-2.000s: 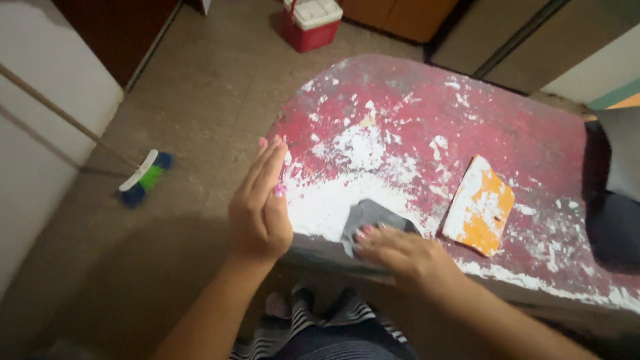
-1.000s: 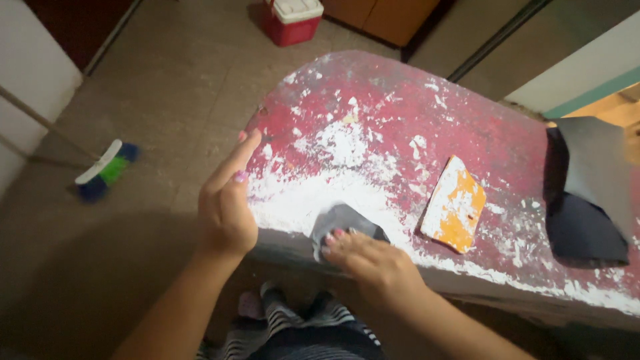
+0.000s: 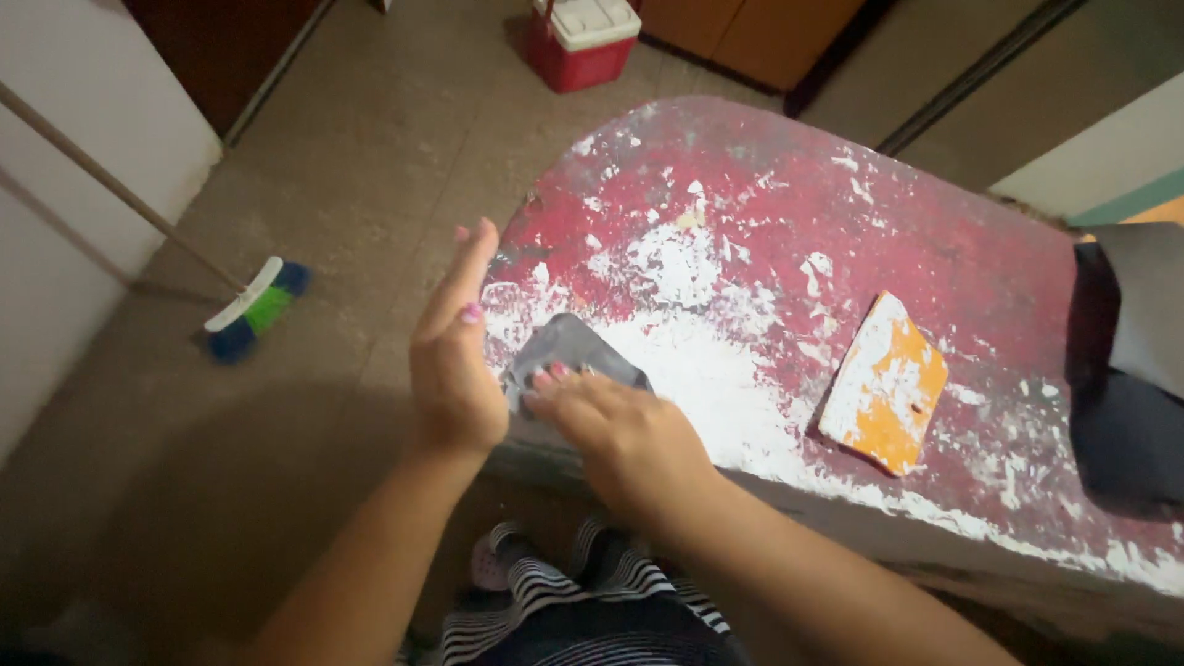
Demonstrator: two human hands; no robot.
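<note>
My right hand [image 3: 620,425] lies on a grey sheet of sandpaper [image 3: 583,347], its fingers pressing it flat near the front left edge of a red countertop [image 3: 786,194] coated in patches of white powder and filler [image 3: 712,379]. Upright at the left edge of the counter, my left hand [image 3: 458,351] cups the side with nothing in it, fingers pointing up and away. To the right of the sandpaper rests an orange plastic spreader [image 3: 902,407] smeared with white. Further right, dark folded sheets [image 3: 1124,425] lie at the edge of the view.
A broom [image 3: 254,310] with blue and green bristles leans at the left over the tiled floor [image 3: 370,139]. A red cooler [image 3: 587,55] with a white lid stands beyond the counter, beside wooden cabinet doors [image 3: 740,28]. My legs are just below the counter's front edge.
My right hand and the sandpaper have moved left along the counter's front edge, closer to my left hand. The spreader lies still on the counter.
</note>
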